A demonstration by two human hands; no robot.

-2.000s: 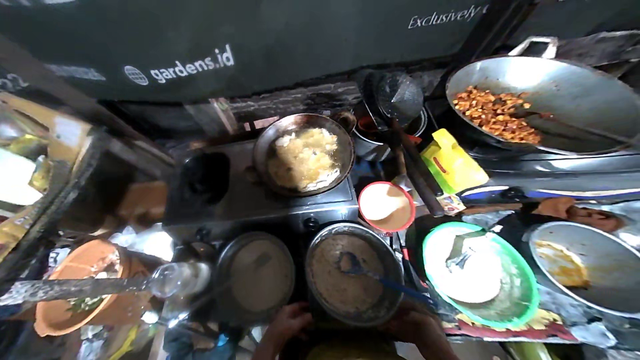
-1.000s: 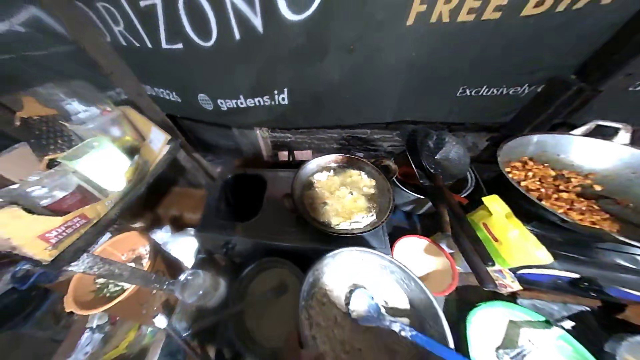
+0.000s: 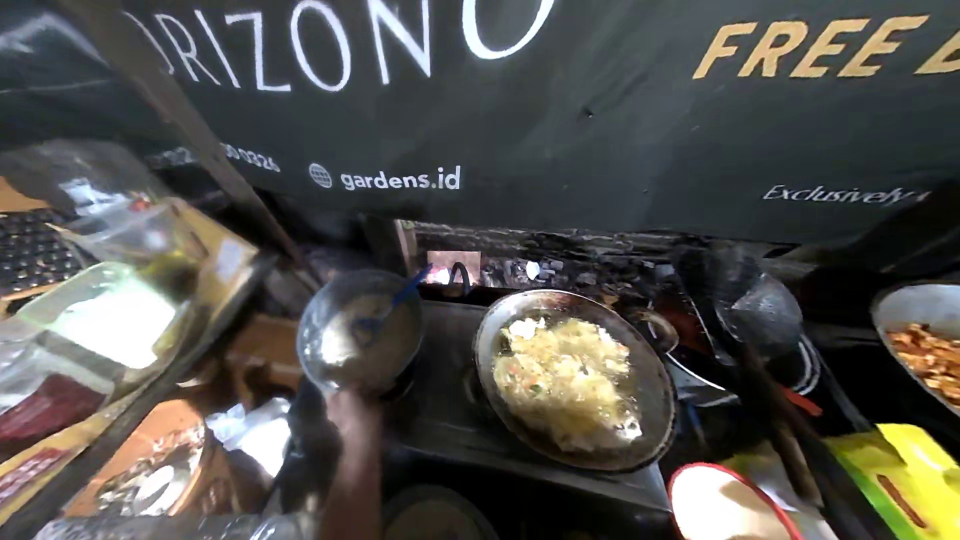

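My left hand (image 3: pixel 352 416) is at the near rim of a metal bowl (image 3: pixel 315 352) of pale batter, at the left end of the stove; blur hides the fingers, but they seem to hold the rim. A blue-handled spoon (image 3: pixel 401 296) leans in the bowl. To its right, a round metal pan (image 3: pixel 491 405) stands on the stove with pale yellow food (image 3: pixel 566 375) frying in bubbling oil. My right hand is out of view.
A red-rimmed bowl (image 3: pixel 675 487) and a yellow packet (image 3: pixel 885 472) lie at the lower right. Behind them are dark-handled strainers (image 3: pixel 765 307) over a pot. A wok (image 3: pixel 892 300) of browned food stands far right. An orange tub (image 3: pixel 187 427) and a crate of bags (image 3: pixel 247 262) are at left.
The batter bowl has moved from in front of the stove, where both my hands were beside it, up and left onto the stove. My right hand has left the view. The view has shifted forward.
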